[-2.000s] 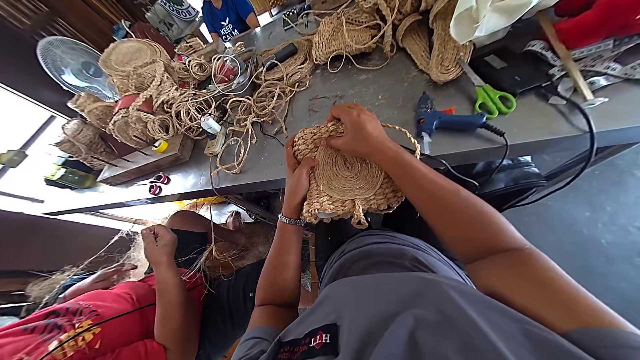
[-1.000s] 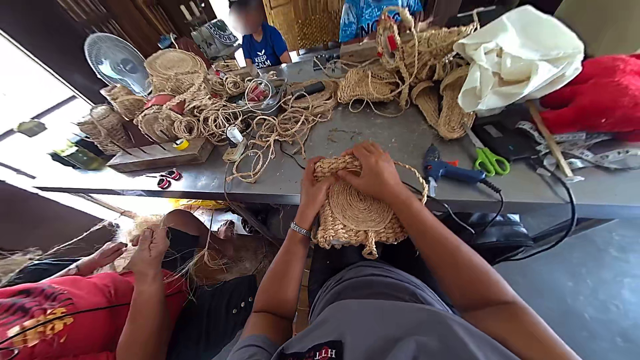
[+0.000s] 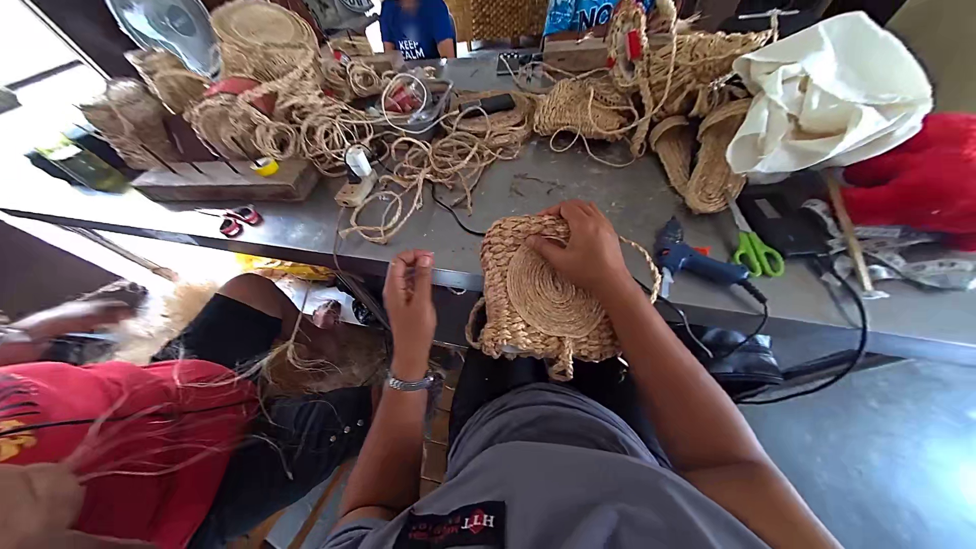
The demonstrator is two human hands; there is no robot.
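A woven natural-fiber bag (image 3: pixel 507 293) with a coiled round panel (image 3: pixel 560 297) rests at the table's front edge, above my lap. My right hand (image 3: pixel 583 248) grips its upper part, fingers at the rim and thumb on the coil. A braided cord loops out on its right side, and a short braided loop hangs at its bottom. My left hand (image 3: pixel 410 286) is raised to the left of the bag, apart from it, thumb and fingertips brought together; whether a thin strand is between them cannot be told. A blue glue gun (image 3: pixel 698 263) lies right of the bag.
Green-handled scissors (image 3: pixel 756 253), a measuring tape and white cloth (image 3: pixel 831 99) lie at right. Tangled braided rope (image 3: pixel 435 156), woven slippers (image 3: pixel 705 156) and a wooden block with spikes (image 3: pixel 221 183) stand farther back. A co-worker in red (image 3: pixel 152 412) handles loose fibers at left. A black cable hangs off the table.
My left hand has let go of the bag's upper left side and moved left, away from it. My right hand still holds the bag. The co-worker's hands at left have moved.
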